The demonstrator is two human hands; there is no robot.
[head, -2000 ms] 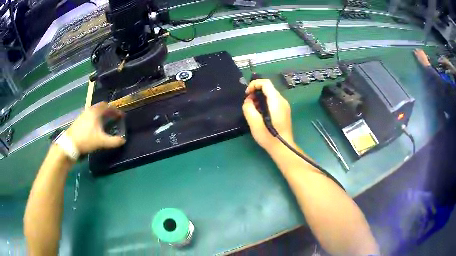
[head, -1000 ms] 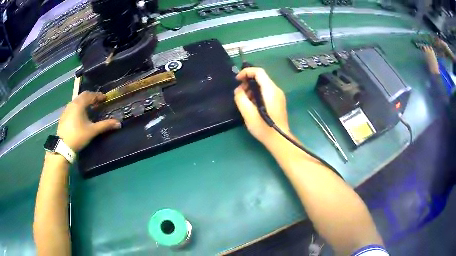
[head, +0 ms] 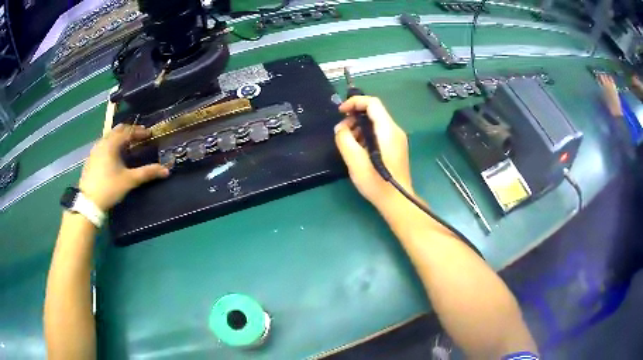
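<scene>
A circuit board strip with a row of round silvery parts lies on the black base plate, along the front of the brass-coloured bar. My left hand is at the strip's left end, thumb in front and fingers behind, gripping that end. My right hand holds the soldering iron like a pen, right of the plate, its tip pointing up and away from the strip.
The black microscope stand is behind the bar. The solder spool is near the front edge. Tweezers, the sponge and the soldering station are at right. More board strips lie behind. Another person's hand shows far right.
The circuit board strip has come out to the right along the bar and shows at full length. My left hand stays at its left end. My right hand has hardly moved.
</scene>
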